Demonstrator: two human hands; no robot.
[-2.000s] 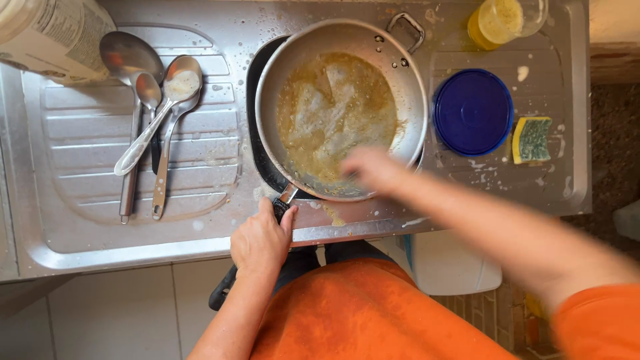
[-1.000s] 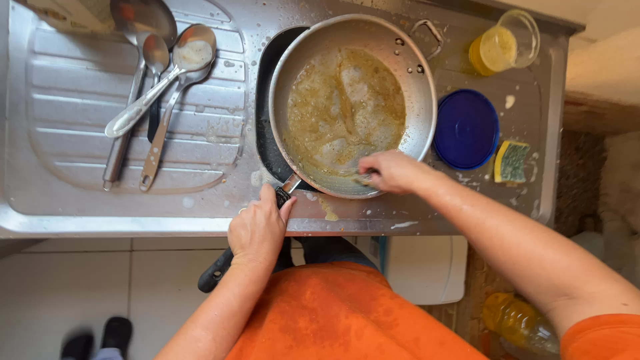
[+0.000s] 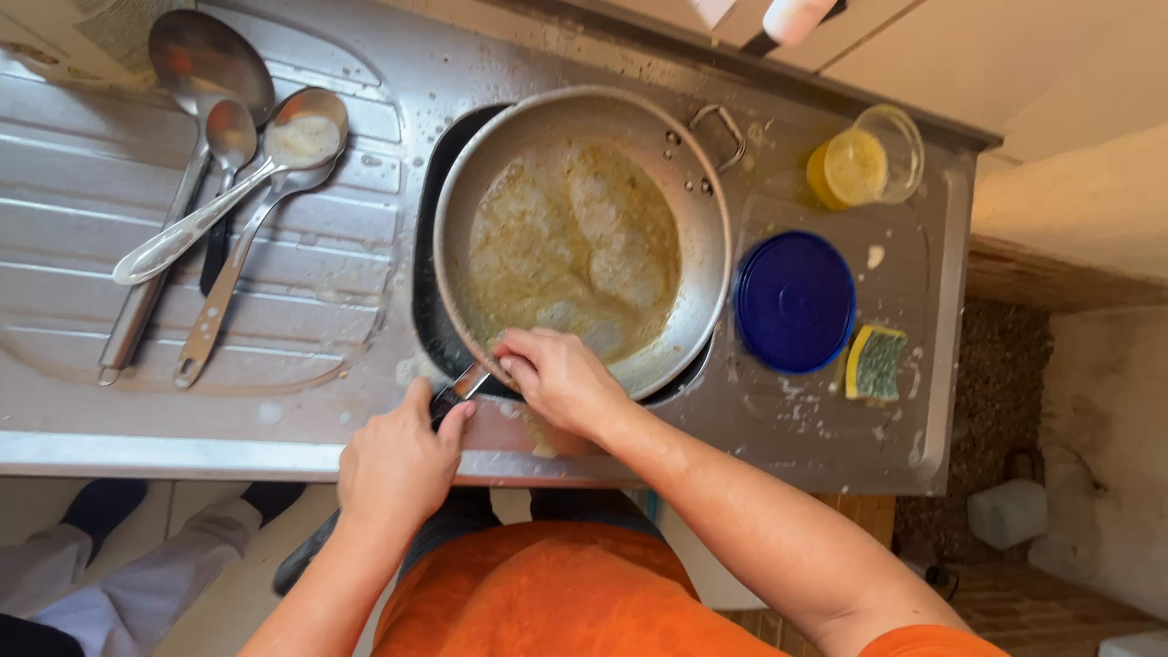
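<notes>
A metal frying pan (image 3: 703, 301) with murky, foamy yellowish liquid in it rests over the sink basin (image 3: 427, 301). My left hand (image 3: 397, 456) is closed around the pan's black handle (image 3: 444, 401). At the near rim, beside the handle joint, my right hand (image 3: 561, 379) has its fingers curled; whatever may be between them is hidden. Right of the pan lie a round blue lid (image 3: 796, 301) and a yellow and green sponge (image 3: 876, 363), which neither hand touches.
A ladle (image 3: 212, 64) and several spoons (image 3: 306, 137) lie on the ribbed drainboard (image 3: 55, 255) at left. A clear cup (image 3: 903, 155) with yellow contents stands at the back right. A person's legs (image 3: 155, 575) are at the lower left.
My right hand has moved left along the near side of the pan, to the handle joint. My left hand stays on the handle. The other person's legs show more at the lower left.
</notes>
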